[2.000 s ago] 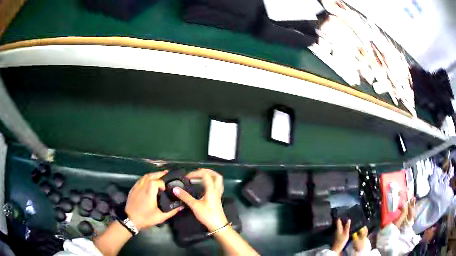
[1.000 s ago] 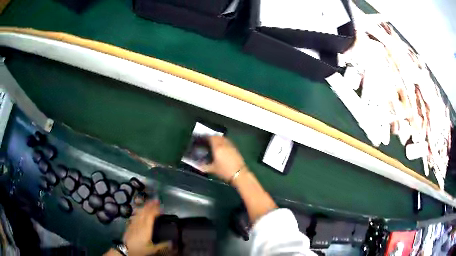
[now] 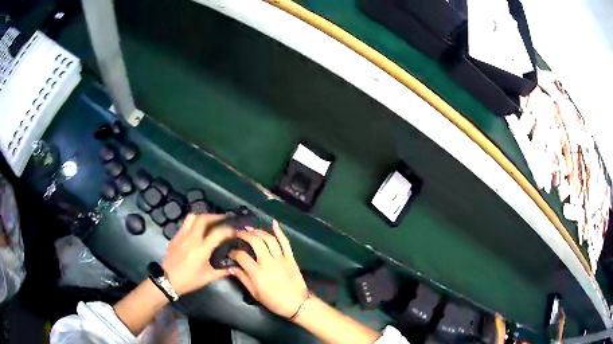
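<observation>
My left hand (image 3: pixel 193 255) and my right hand (image 3: pixel 270 270) are close together over the bench, both holding a black box insert (image 3: pixel 232 254). My fingers cover much of it, so what lies in it is hard to tell. A loose cluster of black rounded units (image 3: pixel 153 196) lies left of and behind my hands. On the green belt, a black box (image 3: pixel 304 177) holds a white card and a dark insert with a rounded unit. A second black box (image 3: pixel 392 197) to its right shows a white card.
A white parts tray (image 3: pixel 42 101) stands at the far left near a metal post (image 3: pixel 111 60). More black inserts (image 3: pixel 420 304) lie right of my hands. Larger black boxes (image 3: pixel 494 57) and printed slips (image 3: pixel 561 144) lie on the upper shelf. Another person's fingers show at the lower right.
My right hand has left the belt box and come back beside my left hand; both now hold an insert. The belt box now shows a dark insert. The view has turned, bringing the white tray in.
</observation>
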